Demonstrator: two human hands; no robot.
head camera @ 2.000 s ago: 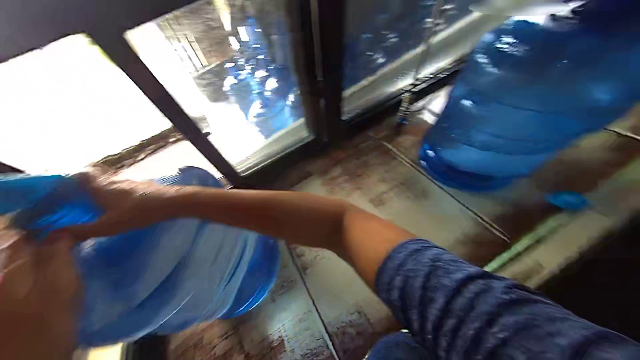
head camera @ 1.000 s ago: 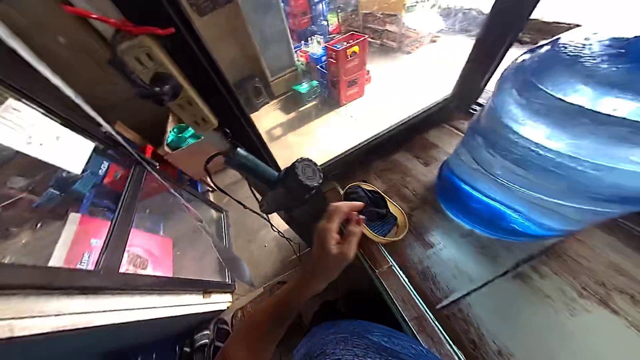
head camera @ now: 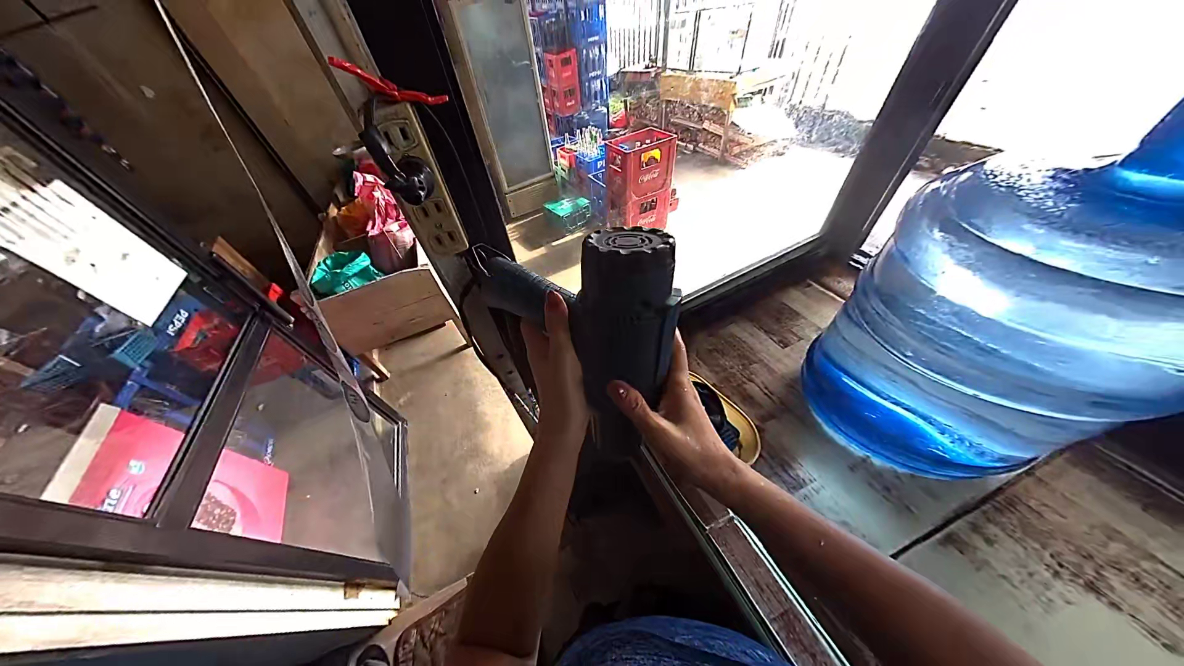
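Both my hands are on a dark hot-air gun or hair dryer (head camera: 629, 314), its round ribbed end cap facing up. Its handle points left, with a wire loop at the tip. My left hand (head camera: 555, 375) grips it where the handle meets the body. Around the right side of the body is my right hand (head camera: 680, 425), thumb across the front. A yellow-rimmed bowl (head camera: 751, 442) holding dark items sits just behind the right hand, partly hidden. To the right, a large blue water jug (head camera: 980, 314) stands on the wood-patterned surface.
Glass-paneled frames (head camera: 176, 444) stand at left. A power strip (head camera: 430, 199) with a plug is on the post, and a wooden box (head camera: 384, 310) with plastic bags is behind. Beyond the front glass are red crates (head camera: 638, 180). A glass edge (head camera: 740, 564) runs below my right forearm.
The view has swung over from the blue jugs, where my hands were two seconds ago. One second ago one hand was beside the dark tool; now both hold it, upright and nearer the middle.
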